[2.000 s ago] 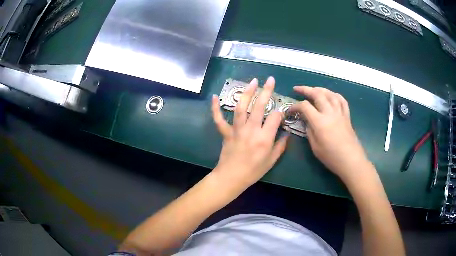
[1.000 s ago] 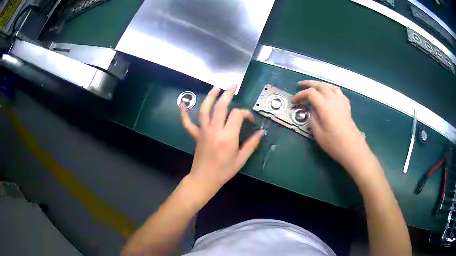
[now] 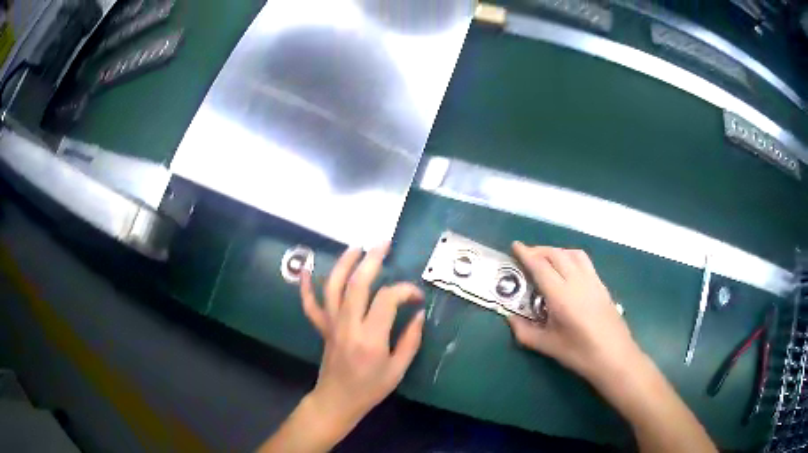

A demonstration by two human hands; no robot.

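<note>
My right hand [image 3: 576, 310] grips the right part of a silver four-ring plate [image 3: 480, 276] between thumb and fingers. Its left two rings show; the right end is hidden under the hand. My left hand [image 3: 359, 341] is open, fingers spread, left of the plate and not touching it. A loose ring part [image 3: 297, 264] lies on the green surface beside its outer fingertip; whether they touch is unclear.
A large shiny metal sheet [image 3: 310, 115] lies ahead of my left hand. A metal rail [image 3: 576, 217] crosses behind the plate. At right are a thin silver stick [image 3: 699, 310], a small round piece [image 3: 723, 295], red-handled pliers [image 3: 740, 358] and a clear tray [image 3: 791, 389].
My left hand has left the plate and moved left toward the loose ring part. My right hand now grips the plate's right part. The camera view has shifted.
</note>
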